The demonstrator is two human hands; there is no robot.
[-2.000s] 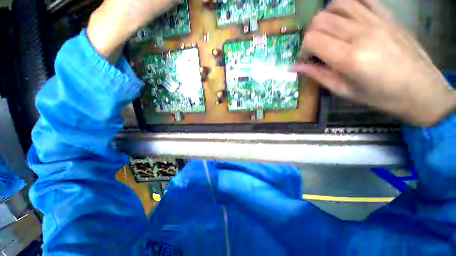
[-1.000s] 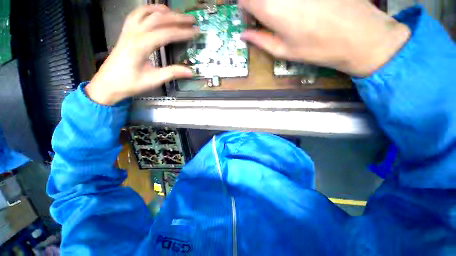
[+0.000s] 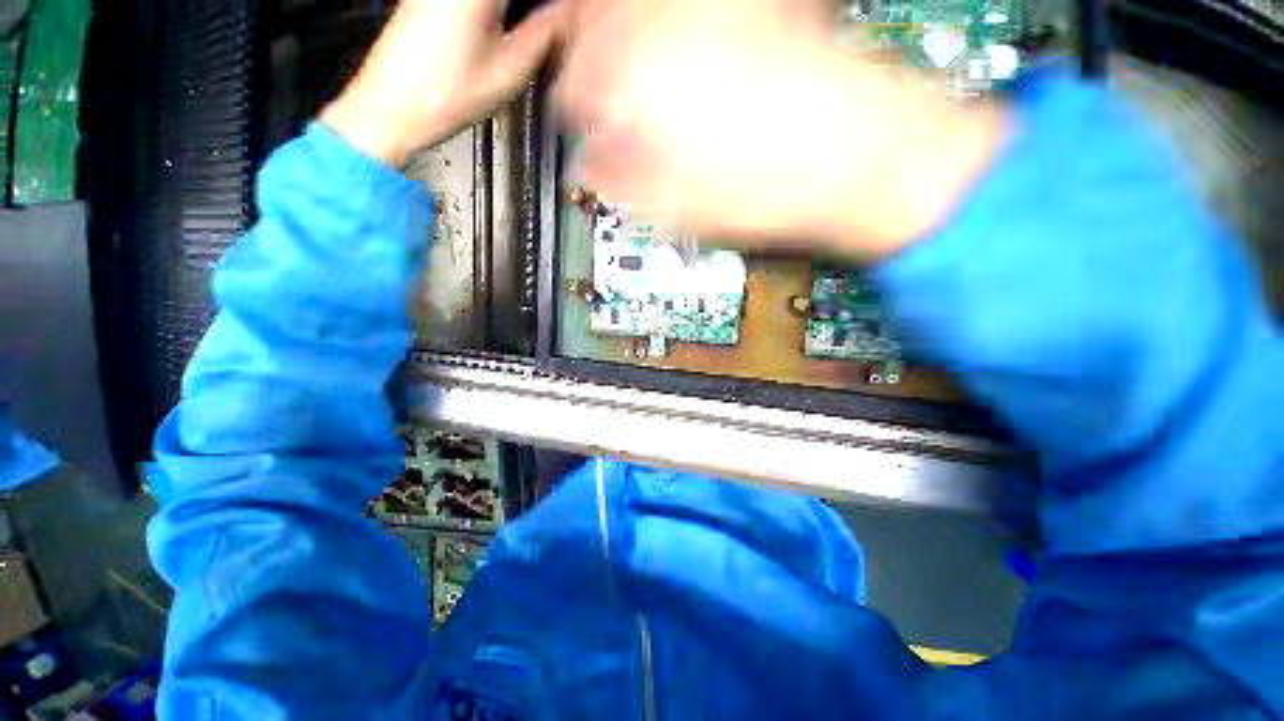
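An orange-brown carrier fixture [image 3: 770, 327] with a dark frame lies on the conveyor. A green circuit board [image 3: 670, 296] sits in its near left opening, and another circuit board [image 3: 851, 318] is partly under my right forearm. A third board [image 3: 946, 42] shows at the top right. My right hand [image 3: 690, 120] is blurred and reaches across the fixture's left part, above the near left board; its fingertips and any grip are unclear. My left hand [image 3: 448, 68] is at the fixture's upper left corner, its fingers cut off by the top edge or hidden.
The silver conveyor rail [image 3: 704, 425] runs between me and the fixture. A ribbed black rack [image 3: 176, 183] stands at the left, with green board panels [image 3: 49, 106] beyond it. Empty pallets [image 3: 448, 479] with dark openings are stacked below the rail, beside my body.
The fixture appears shifted in view, with more of its left frame showing. My right hand has moved left across it, and my left hand has moved up, off the near left board.
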